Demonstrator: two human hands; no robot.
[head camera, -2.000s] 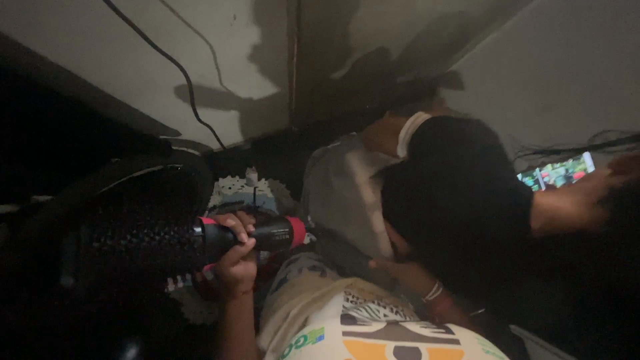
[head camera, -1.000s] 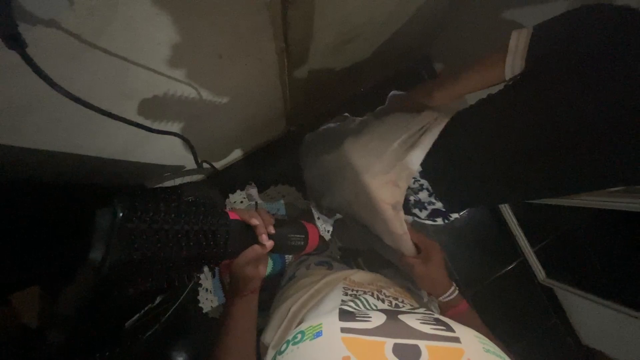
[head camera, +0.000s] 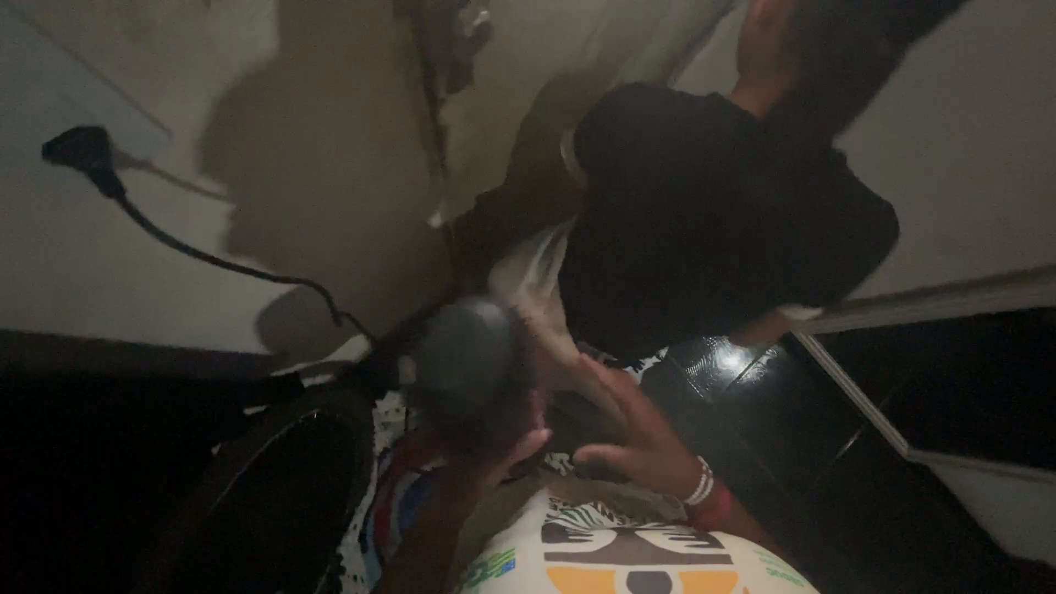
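My left hand (head camera: 516, 454) is low in the middle of the view, wrapped around the handle of a hot-air hair brush (head camera: 466, 351); the brush is blurred and turned with its dark rounded end toward the camera. To its right my right hand (head camera: 631, 421), with a white beaded bracelet at the wrist, has thumb and fingers apart beside a pale cloth (head camera: 536, 272). Whether its fingertips touch the cloth is hard to tell. Another person in a dark top (head camera: 693, 214) leans in close, beyond my right hand.
A black plug (head camera: 78, 153) sits at the pale wall on the left, its cable (head camera: 223, 262) hanging down toward the brush. A dark curved rim (head camera: 264, 462) lies at lower left. Shiny dark floor tiles (head camera: 742, 412) and a white frame edge (head camera: 858, 396) are at right.
The brush has swung from pointing left to standing end-on near the middle. My right hand has moved toward the brush, its fingers now spread. The other person has bent in closer.
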